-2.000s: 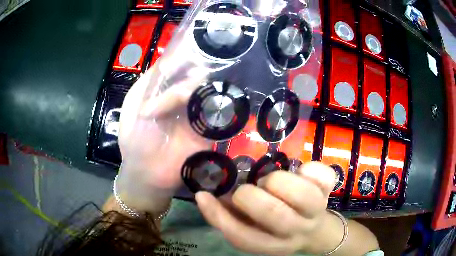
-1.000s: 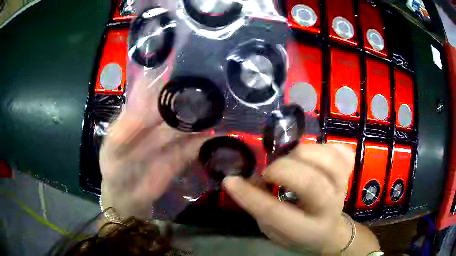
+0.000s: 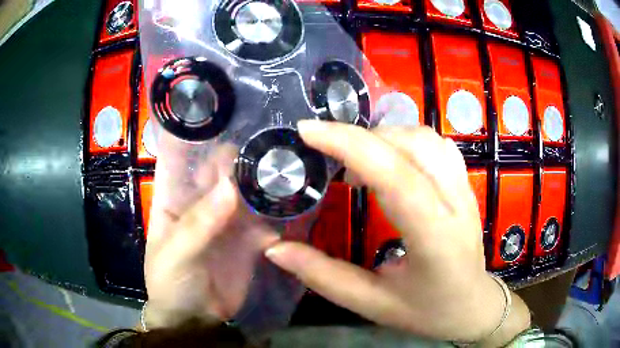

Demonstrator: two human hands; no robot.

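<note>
A clear film sheet (image 3: 272, 88) with several black ring discs with silver centres is raised over the black tray. My left hand (image 3: 197, 238) is behind and under the film and holds it; its fingers are blurred and seen partly through the plastic. My right hand (image 3: 415, 231) is in front, thumb and index finger apart. The index fingertip overlaps the upper edge of the lowest disc (image 3: 281, 173); the thumb tip is below it, with a gap. Whether this disc is still stuck to the film cannot be told.
The black tray (image 3: 109, 231) holds orange-red housings (image 3: 459, 75). Many show pale round recesses; the lower right housings (image 3: 513, 217) and one at the upper left (image 3: 119, 17) have fitted discs. The dark green surface (image 3: 41, 156) lies around it, with floor at the lower left.
The film has shifted and turned, and fewer discs show. My right thumb and index finger have spread apart. The tray appears further left and higher in the view.
</note>
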